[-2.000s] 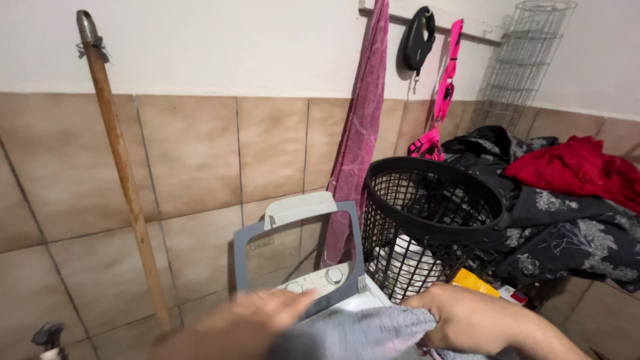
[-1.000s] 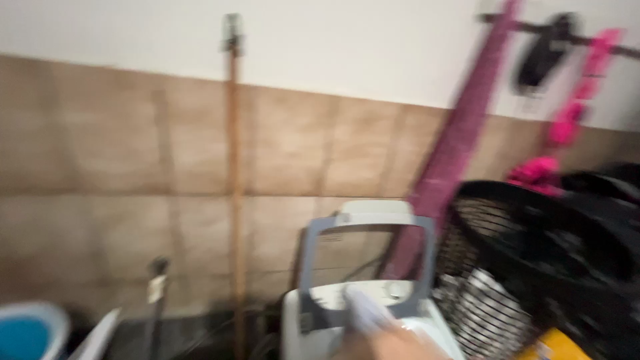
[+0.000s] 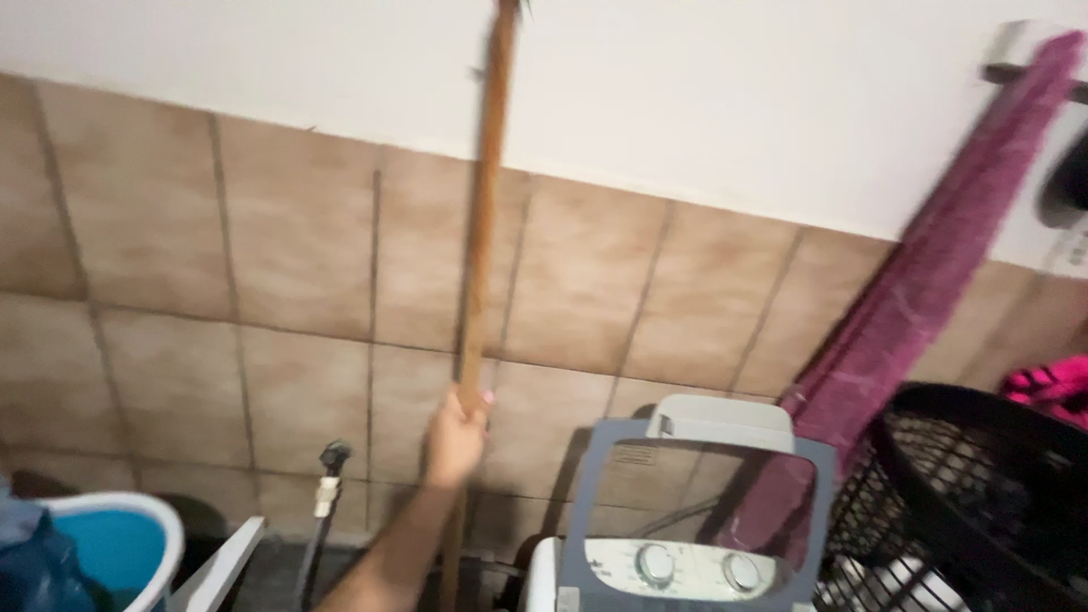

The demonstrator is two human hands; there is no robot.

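Observation:
My left hand [image 3: 457, 435] is closed around a long wooden pole [image 3: 483, 246] that stands nearly upright against the tiled wall. The pole's top reaches the upper edge of the view, and its lower part runs down behind my hand and forearm. To the right of my hand stands a small washing machine with two knobs on its panel [image 3: 693, 568]. Its grey-framed clear lid [image 3: 586, 484] is raised. My right hand is out of view.
A blue tub with a white rim [image 3: 174, 544] and a dark bag [image 3: 38, 552] are at lower left. A hose [image 3: 319, 527] rises near the wall. On the right are a hanging pink-purple cloth [image 3: 926, 297] and a black plastic mesh basket [image 3: 892, 501].
The view has swung left. Two seconds ago both hands were at a grey cloth by the washing machine; now my left hand holds the pole and my right hand is out of view.

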